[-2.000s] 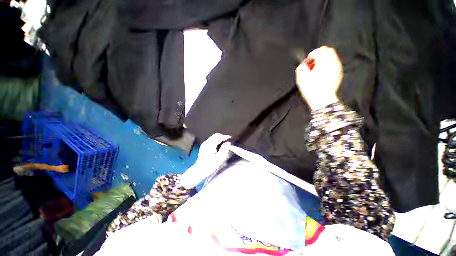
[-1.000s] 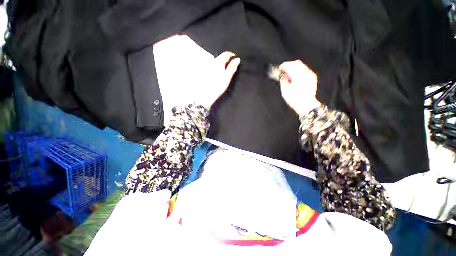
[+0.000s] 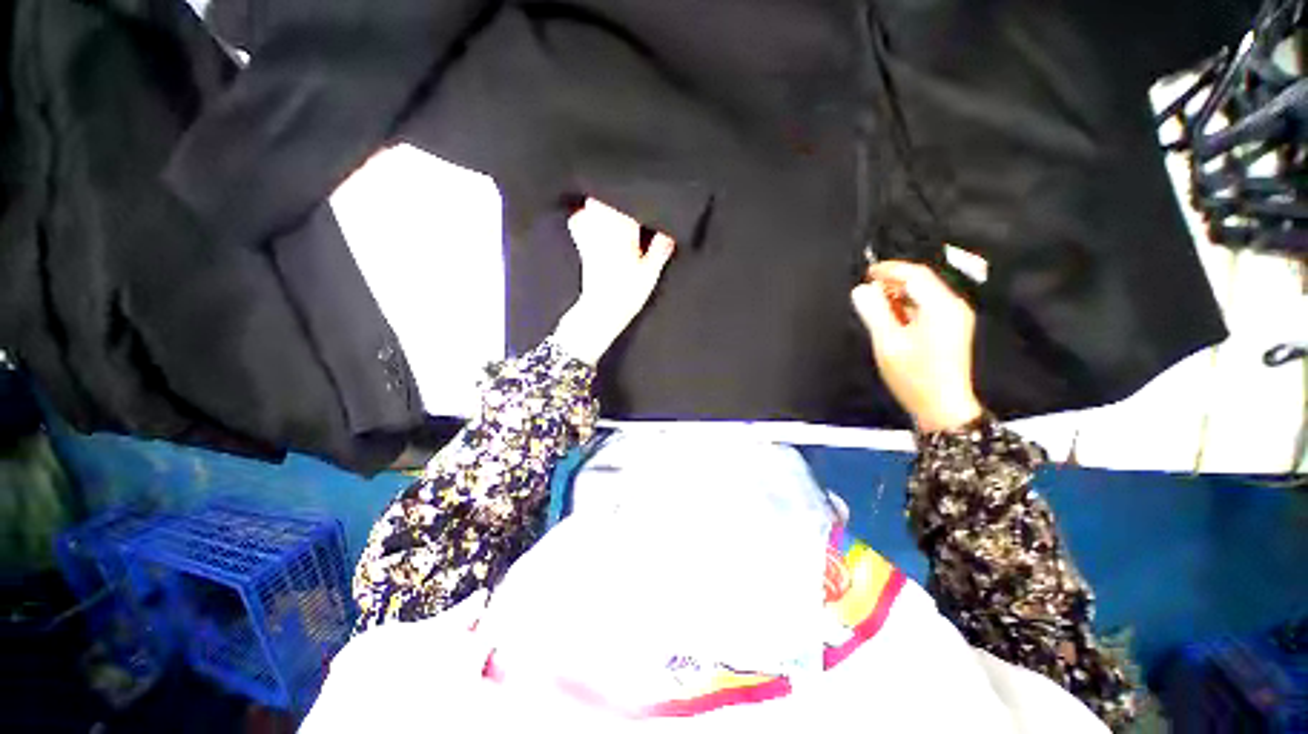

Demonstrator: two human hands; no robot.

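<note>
A black jacket (image 3: 775,187) lies spread out in front of me. My left hand (image 3: 614,280) is at a pocket flap (image 3: 686,215) left of the middle; its fingertips are partly hidden at the flap and the cloth is slightly raised there. My right hand (image 3: 925,344) is closed around a small tool, probably thread snips (image 3: 899,300), with a touch of red showing between the fingers. Its fingertips are at a seam or front edge of the jacket. A small white label (image 3: 965,263) lies just above and right of that hand.
A sleeve with small cuff buttons (image 3: 392,370) and more dark garments (image 3: 129,244) lie at the left. Black hangers (image 3: 1245,129) are tangled at the upper right. The white tabletop (image 3: 430,258) shows between the garments. A blue wire crate (image 3: 280,588) stands below at the left.
My left hand has moved slightly down and left onto the pocket flap. My right hand has moved right and down to the seam. The view has shifted, showing more hangers and the white label.
</note>
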